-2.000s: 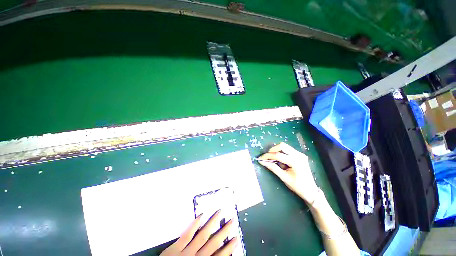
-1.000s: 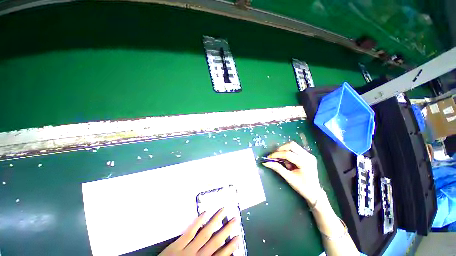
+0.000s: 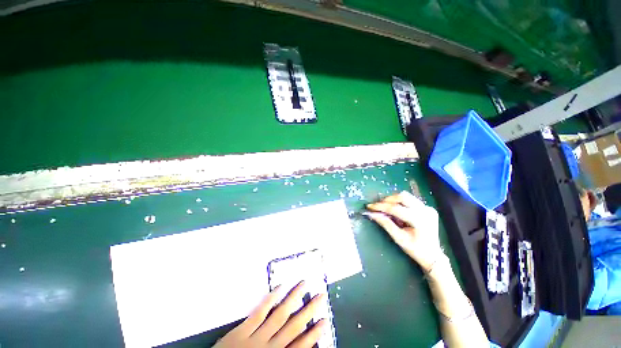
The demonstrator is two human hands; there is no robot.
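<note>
A phone middle frame [image 3: 297, 267], black-rimmed and silver-white, lies on a white paper sheet [image 3: 184, 272]. My left hand [image 3: 279, 323] lies flat over its lower part with the fingers spread, cut off by the bottom edge. My right hand [image 3: 408, 228] is right of the paper, low over the bench, thumb and fingertips pinched on thin dark tweezers whose tip points left. Tiny white parts [image 3: 354, 190] lie scattered on the green bench, densest just beyond my right hand. I cannot tell if the tweezers hold a part.
A blue bin [image 3: 476, 163] stands on a black tray [image 3: 470, 238] at the right, which holds more frames [image 3: 497, 253]. Beyond the whitish rail [image 3: 204, 170], a green conveyor [image 3: 170, 109] carries spaced frames [image 3: 291, 88]. A person's blue sleeve [image 3: 606, 258] shows at the far right.
My right hand has moved slightly right. The frames on the conveyor have shifted a little left. My left hand stays on the phone frame.
</note>
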